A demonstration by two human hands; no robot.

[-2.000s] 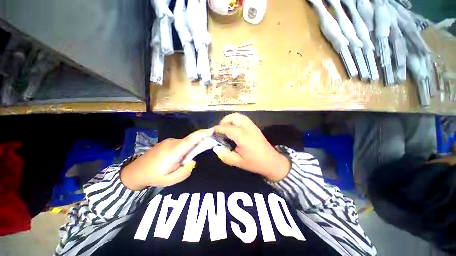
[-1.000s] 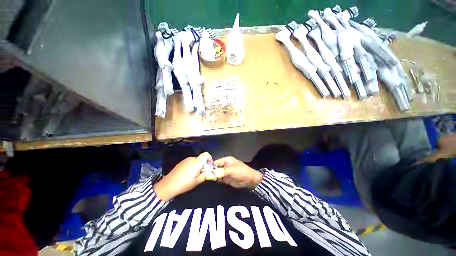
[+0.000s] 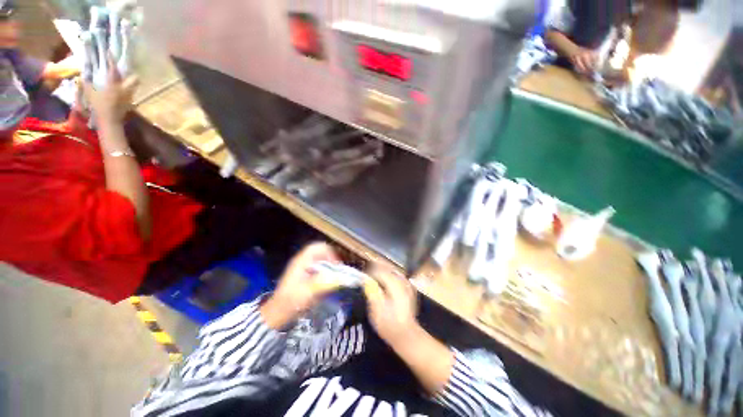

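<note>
My left hand (image 3: 300, 287) and my right hand (image 3: 393, 303) are close together above my lap, blurred. Between their fingers they hold a pale workpiece (image 3: 346, 275), mostly hidden by the hands. Yellow shows on fingers of both hands. A small group of grey-white limb-shaped workpieces (image 3: 489, 232) lies on the bench right of the heating box. Thin pins (image 3: 521, 301) lie scattered in front of them.
The grey heating box (image 3: 358, 89), with red digits, stands ahead with workpieces inside. A white bottle (image 3: 583, 234) and a round pot (image 3: 538, 220) lie beyond the pins. More workpieces (image 3: 699, 326) lie at right. A person in red holds workpieces at left; another works beyond the green strip (image 3: 562, 155).
The view has swung left, bringing the heating box front and the person in red into view. My hands stay together on the workpiece, which now shows as a pale piece between them.
</note>
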